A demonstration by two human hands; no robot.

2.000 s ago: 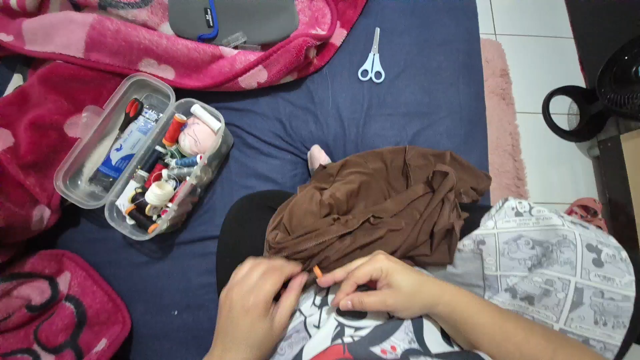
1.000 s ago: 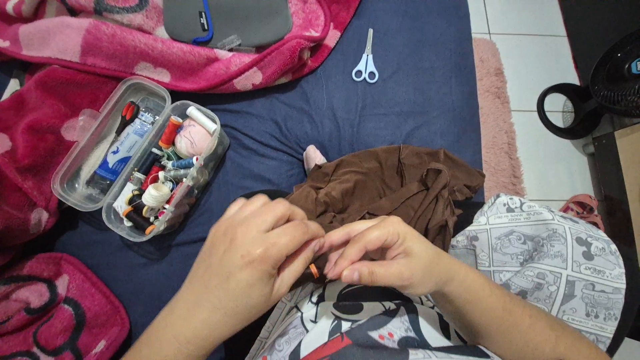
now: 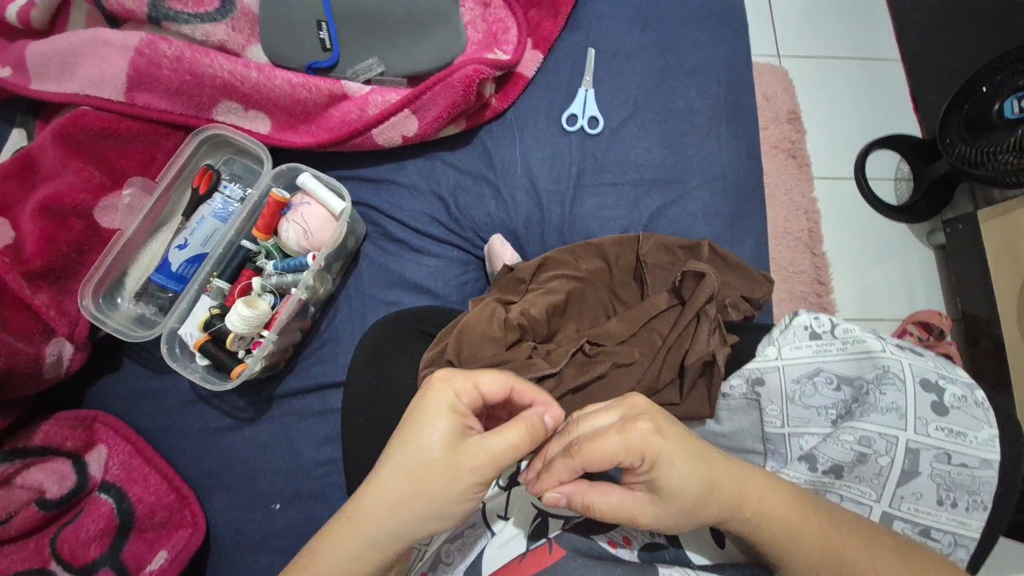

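Observation:
My left hand [image 3: 468, 448] and my right hand [image 3: 632, 464] meet over my lap, fingertips pinched close together. Whatever lies between the fingers is too small or too hidden to make out. Just beyond them a crumpled brown cloth [image 3: 592, 312] with stitched seams lies across my legs. To the left stands an open clear plastic box [image 3: 358, 228] holding several thread spools, among them an orange thread spool [image 3: 271, 214], and a pink pincushion [image 3: 308, 224]. Small red-and-black scissors [image 3: 200, 192] rest in its lid. Light blue scissors [image 3: 583, 104] lie on the bed, farther away.
A dark blue sheet [image 3: 672, 160] covers the bed. Pink fleece blankets [image 3: 336, 112] lie at the left, with a grey case [image 3: 384, 36] on top. Past the bed's right edge are a pink rug [image 3: 788, 192], white floor tiles [image 3: 860, 248] and a black fan [image 3: 980, 120].
The small orange item seen at my fingers in both earlier frames is out of sight now. My left hand rose over the brown cloth a second ago and is lower now.

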